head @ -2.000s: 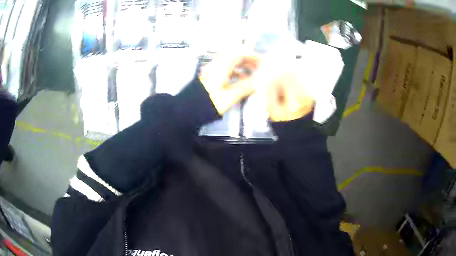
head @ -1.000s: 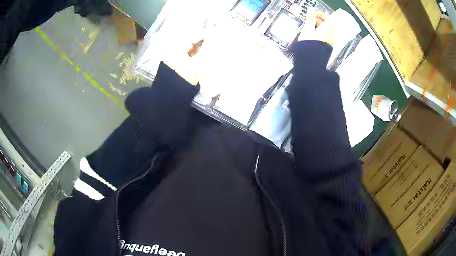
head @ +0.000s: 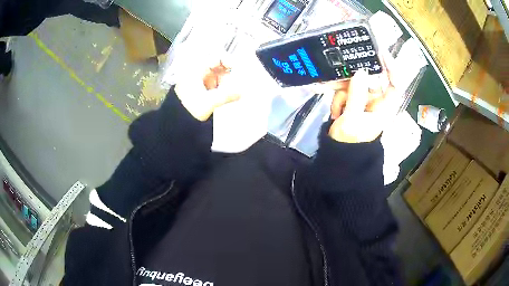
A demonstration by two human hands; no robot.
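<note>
My right hand (head: 360,106) holds a black keypad phone (head: 301,61) by its keypad end, above the clear blister tray. The screen shows blue lettering and faces up. My left hand (head: 203,92) holds white, milky bags (head: 243,123) that hang down in front of my jacket; how many I cannot tell. The clear blister tray (head: 304,142) lies beneath, tilted in view. Another phone (head: 284,12) with blue lettering lies in a pocket beyond. Glare hides the tray's left part.
White bags (head: 404,139) lie at the tray's right end. A can (head: 432,118) lies beside them on the green bench top. Brown cartons (head: 457,190) are stacked at right. A person's dark sleeve (head: 56,11) shows at top left.
My right hand has come back towards me from the tray's far side and now has a phone lifted in it. My left hand has shifted slightly, with the white bags hanging lower.
</note>
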